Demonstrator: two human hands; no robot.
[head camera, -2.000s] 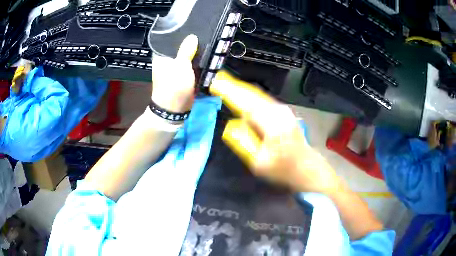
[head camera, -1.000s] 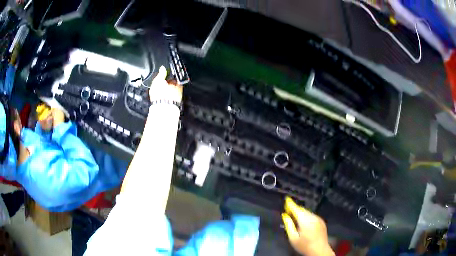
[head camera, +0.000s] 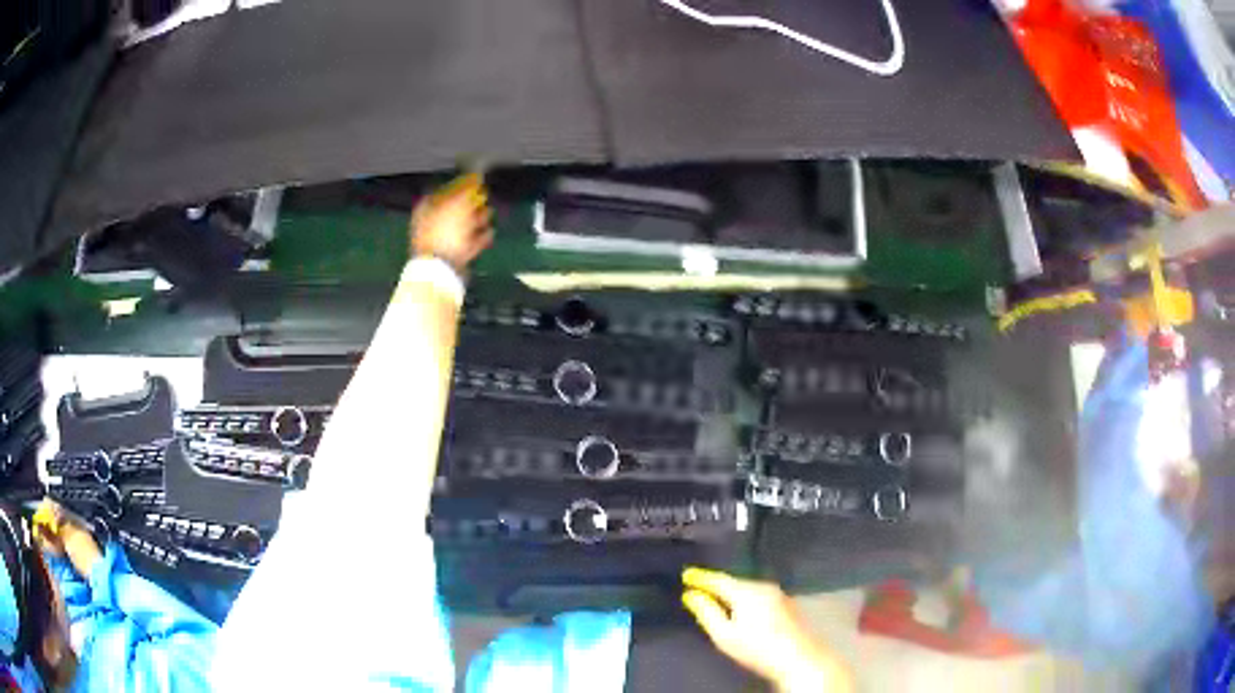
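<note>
My left hand reaches to the bench's far side, its fingers at the lower edge of a black shelf. It is blurred, and I cannot tell whether it holds anything. My right hand, with yellow finger cots, is low at the bench's near edge, empty, index finger and thumb slightly apart. Between them lie long black control panels in columns, each with rows of small rectangles and a silver ring. My left sleeve and forearm hide part of the left-hand panels.
A grey-rimmed tray stands at the far side, with a pale strip in front. Larger black plates lie among the panels at left. Blue-sleeved workers are at left and right. A red stool is below the bench.
The view has swung up and right. My left hand has moved from among the panels to below the shelf; the panel it held is no longer visible. My right hand stays near the front edge.
</note>
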